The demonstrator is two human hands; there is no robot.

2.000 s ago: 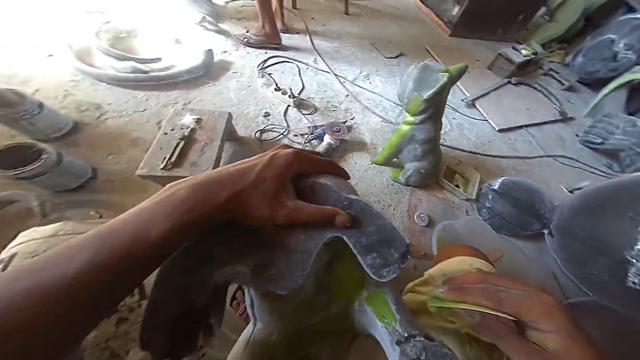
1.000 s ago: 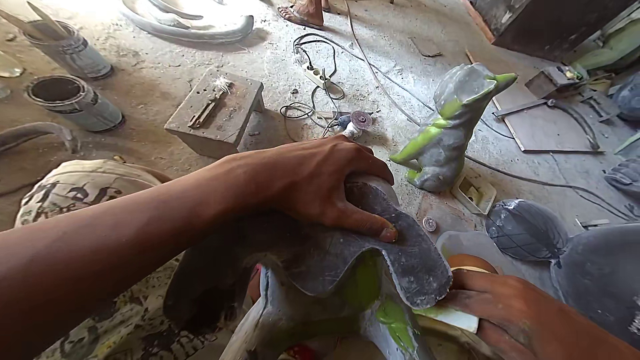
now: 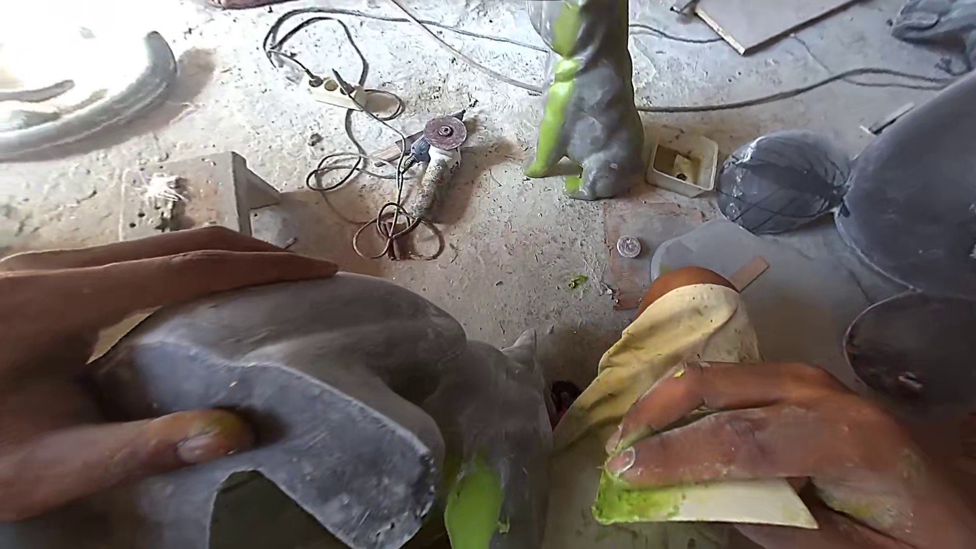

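Observation:
A dark grey sculpted piece (image 3: 366, 351) with a raised, rough-edged flap lies across the lower left, and a bright green patch of filler (image 3: 474, 503) marks its right side. My left hand (image 3: 152, 366) grips the flap, thumb on its face and fingers over the top. At the lower right, my right hand (image 3: 762, 442) pinches a pale, flat spreader (image 3: 732, 505) whose left end is smeared with green paste. Behind that hand shows my knee in beige cloth (image 3: 679, 335). The sculpture's underside is out of view.
An angle grinder (image 3: 436, 168) with coiled cable lies on the dusty floor near a power strip (image 3: 335, 91). Beyond stand a grey-and-green animal figure (image 3: 598, 99) and a small plastic tub (image 3: 682, 164). Grey rounded pieces (image 3: 915, 191) are at right, a block (image 3: 183, 194) at left.
My right hand has come away from the sculpture's edge to the right, and the spreader shows plainly. My left hand remains on the piece, which appears turned. The view has shifted closer.

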